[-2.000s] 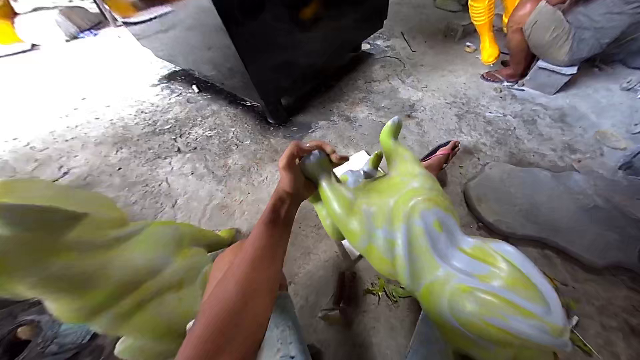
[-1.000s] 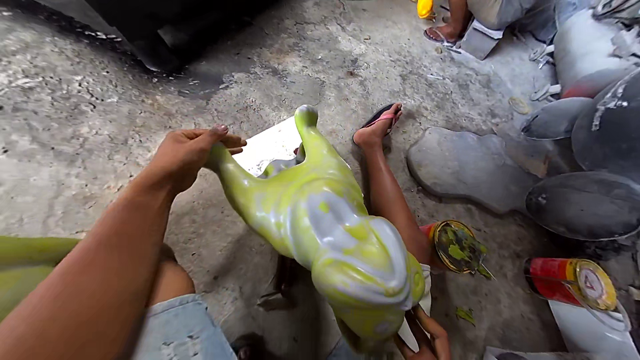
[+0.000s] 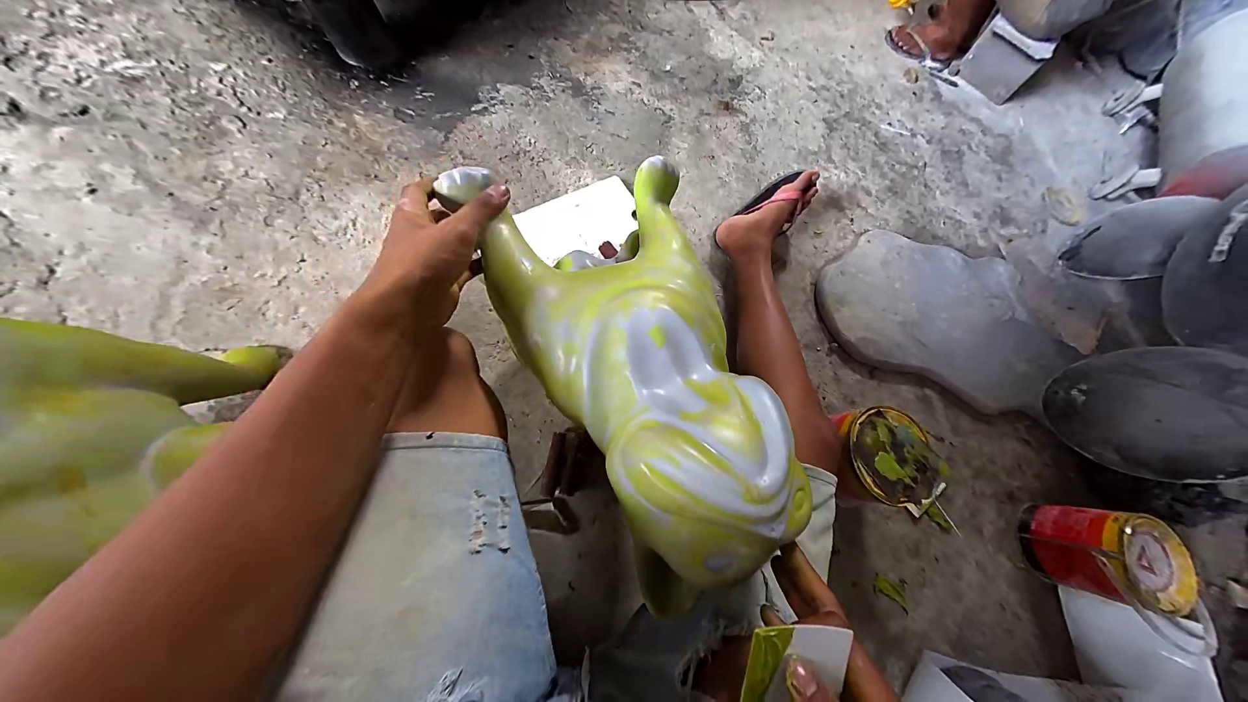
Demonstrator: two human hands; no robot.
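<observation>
A glossy grey animal figure with yellow-green patches (image 3: 634, 361), seemingly a dog, lies across my lap, its head toward me. My left hand (image 3: 439, 229) grips one leg by its grey paw, thumb over the top. Low in the view, my right hand (image 3: 814, 634) pinches a pale flat card (image 3: 819, 655) smeared with yellow-green paste, just below the figure's head; part of this hand is hidden. Right of my leg is an open tin (image 3: 892, 458) with green paste on its top. A second yellow-green figure (image 3: 88, 439) stands at the left edge.
A red and yellow can (image 3: 1111, 556) lies at lower right. Dark round discs (image 3: 1150, 414) and a flat grey wavy-edged slab (image 3: 936, 312) are on the concrete floor to the right. Another person's foot (image 3: 941, 39) is at top right. A white sheet (image 3: 575, 219) lies behind the figure.
The view has swung down and right. The figure's head now points toward my body. My right hand, not visible two seconds ago, shows near the figure's head with the card.
</observation>
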